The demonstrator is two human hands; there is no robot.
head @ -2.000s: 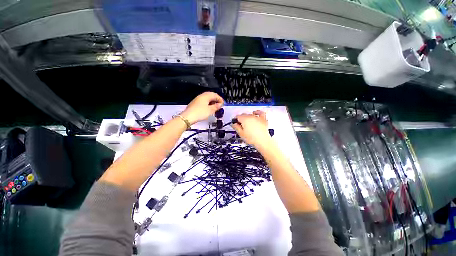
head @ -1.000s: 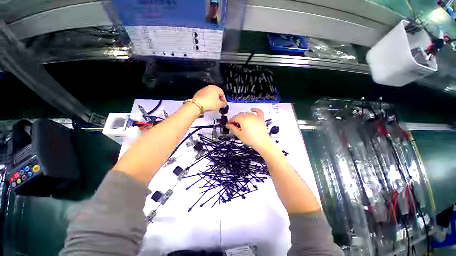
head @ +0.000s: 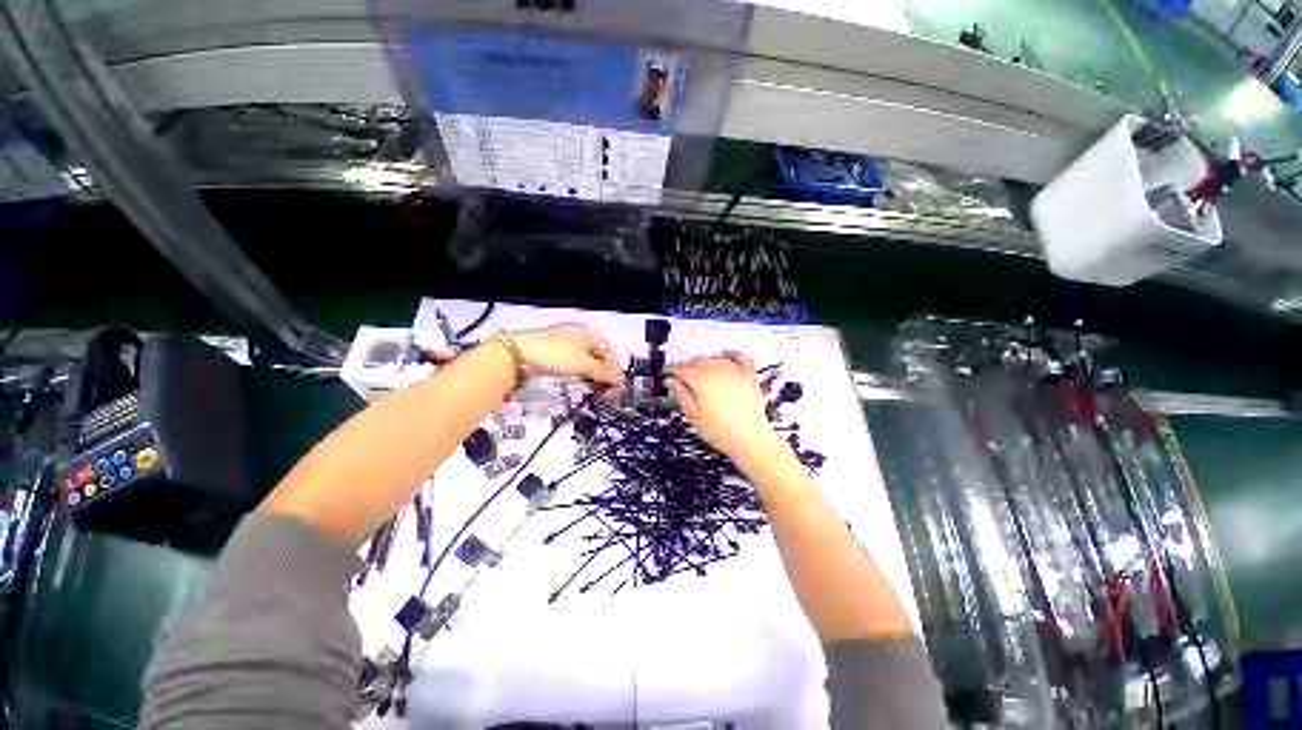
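My left hand (head: 568,357) and my right hand (head: 714,391) are at the grey and black holding blocks (head: 646,374) near the top of the white board (head: 571,663). The black wire harness (head: 500,489) curves from there down the board's left side along a row of small blocks. My left fingertips pinch the harness at the blocks. My right fingertips are beside them; what they hold is too small to tell. A tangled pile of black cable ties (head: 664,492) lies just below my hands.
A dark box with coloured buttons (head: 157,428) stands left. A white fixture (head: 374,360) is at the board's upper left. Harnesses on clear plastic (head: 1071,528) lie right. A parts tray (head: 735,274) is behind the board, a white bin (head: 1121,207) upper right, an instruction sheet (head: 557,143) above.
My left hand has moved down and left from above the blocks to their left side. My right hand stays near the blocks. The camera view has shifted.
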